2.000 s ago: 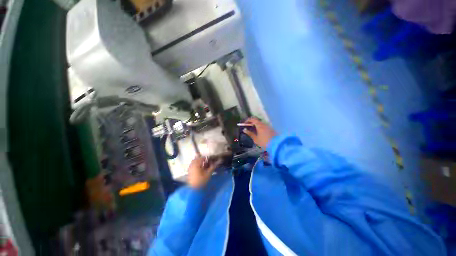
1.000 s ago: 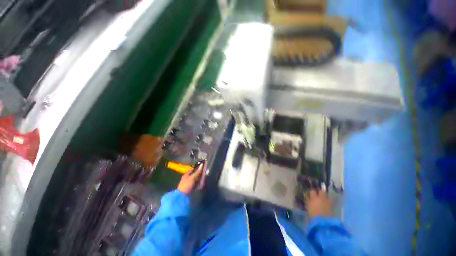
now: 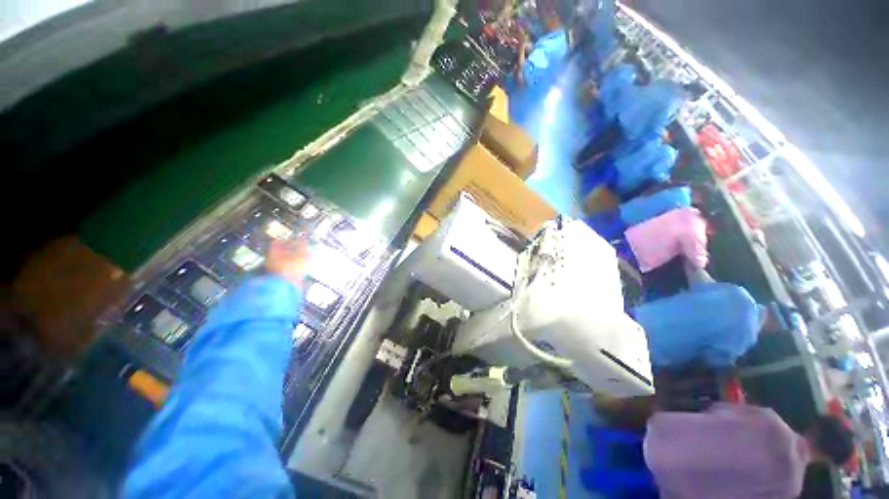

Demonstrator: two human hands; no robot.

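Note:
My left hand (image 3: 286,258) reaches over a clear blister tray (image 3: 226,274) at left of centre, palm down. The tray holds several dark phone assemblies (image 3: 207,289) with pale centres, in two rows. The hand is among them at the tray's upper part; its fingers are small and blurred, so I cannot tell if it grips one. My sleeve covers part of the tray. My right hand is not in view. A yellow-orange handled tool (image 3: 148,387) lies on the bench at the lower left of the tray.
The white screw-fastening machine (image 3: 575,292) stands right of the tray, with its head (image 3: 429,365) over the bed. Cardboard boxes (image 3: 497,190) are behind it. A green bench (image 3: 361,171) runs up the left. People in blue and pink smocks (image 3: 668,239) sit along a line at right.
The view has swung towards the line of workers. My left hand has moved from beside the orange tool to farther up over the tray. My right hand, earlier by the machine's front, has left the picture.

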